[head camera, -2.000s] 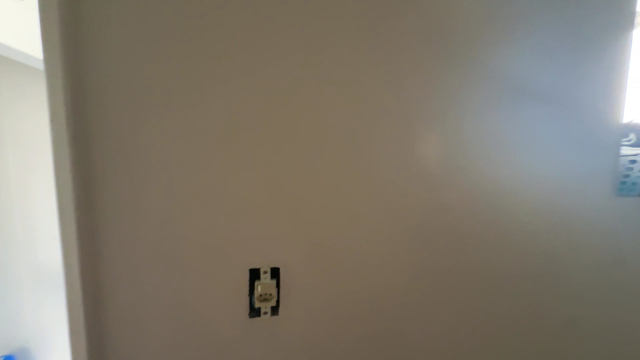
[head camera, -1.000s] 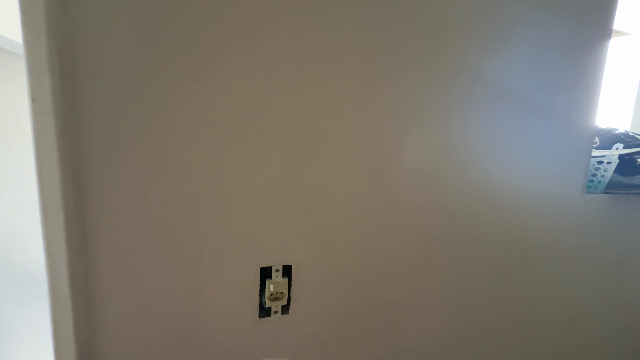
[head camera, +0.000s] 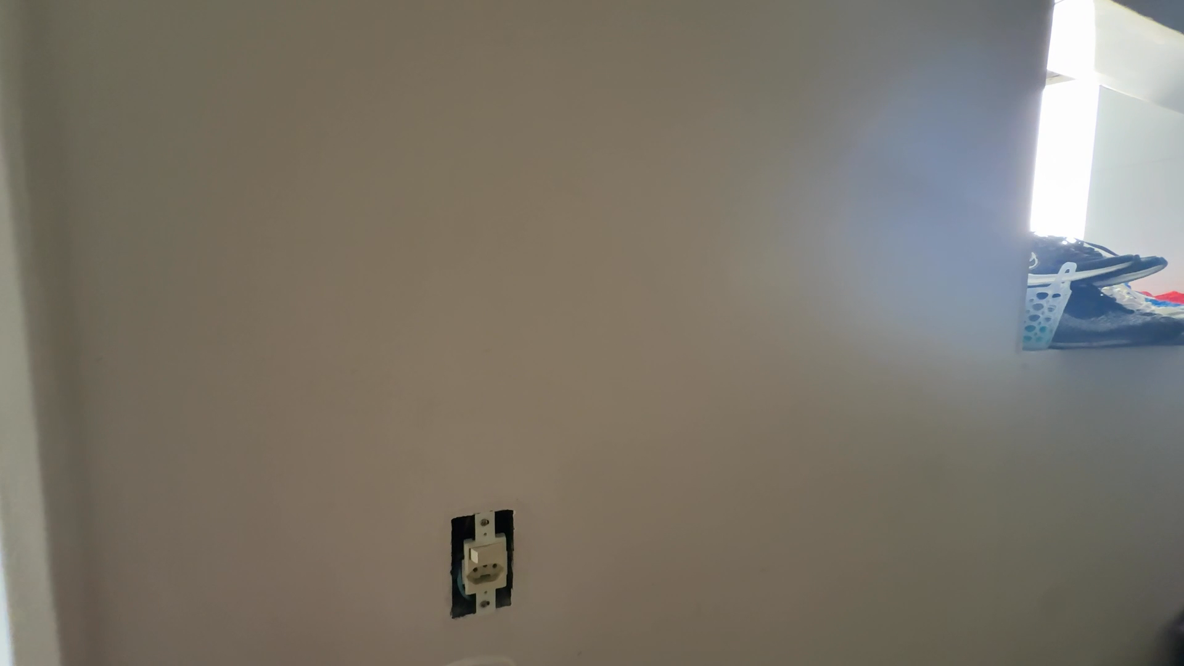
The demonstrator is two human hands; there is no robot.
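Observation:
Neither my left hand nor my right hand shows in the head view, so what they hold is hidden. Low in the view, left of the middle, a white switch and socket module [head camera: 486, 566] on a metal or plastic mounting strap sits in a dark rectangular wall box. It has no cover plate, and a screw shows at the top and bottom of the strap. Below it, a pale curved edge [head camera: 483, 660] of something I cannot identify just enters the frame.
A plain painted wall [head camera: 592, 324] spans most of the view, with its edge or corner at left. At the right, an opening holds dark shoes [head camera: 1124, 319] and a white perforated plastic basket [head camera: 1045, 310], with bright light behind.
The view has turned rightward, bringing more of the opening with the shoes and basket into sight. The pale curved edge below the socket was not visible two seconds ago.

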